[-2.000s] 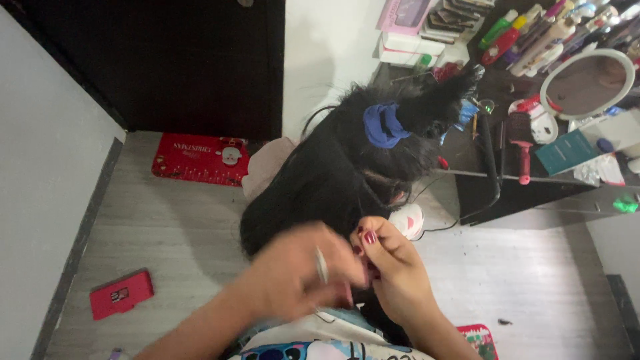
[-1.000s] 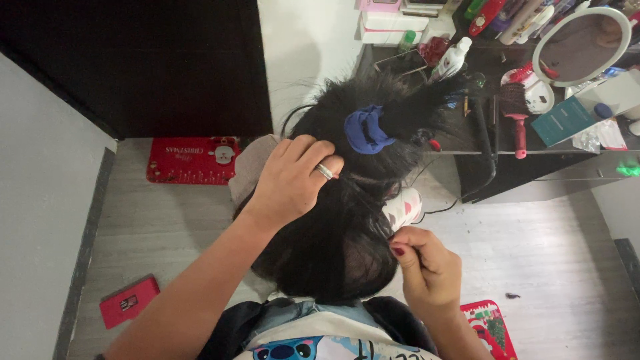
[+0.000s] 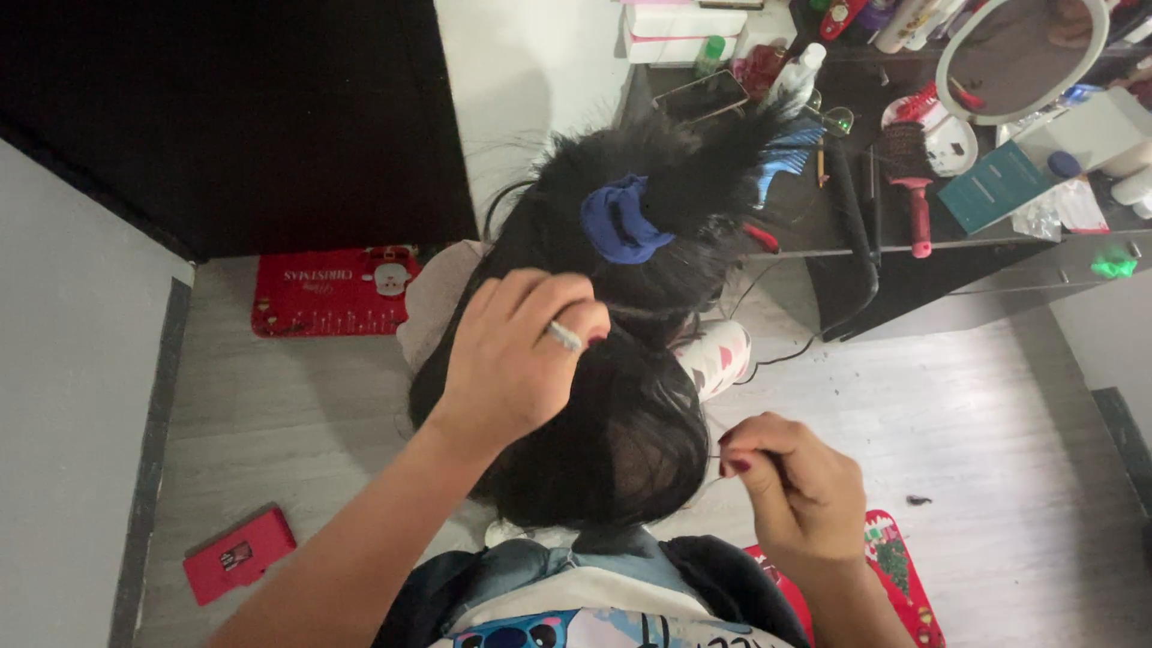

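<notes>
A person with long dark hair (image 3: 594,423) sits in front of me, seen from above and behind. A blue scrunchie (image 3: 623,220) ties the upper hair in a bunch. My left hand (image 3: 522,351), with a ring on one finger, is over the hair below the scrunchie, its fingers curled; whether strands are between them is hidden. To the right of the lower hair, my right hand (image 3: 792,486) pinches a thin strand of hair between thumb and forefinger.
A dark dressing table (image 3: 810,216) at the right bears a round mirror (image 3: 1021,58), a pink-handled round brush (image 3: 913,193), a blue comb (image 3: 787,157) and bottles. A dark door (image 3: 234,126), red mats (image 3: 333,292) and a red box (image 3: 238,553) lie around.
My hands, close together two seconds ago, are now apart, the left over the hair and the right beside it. Since one second ago, my right hand has moved a little away from the hair.
</notes>
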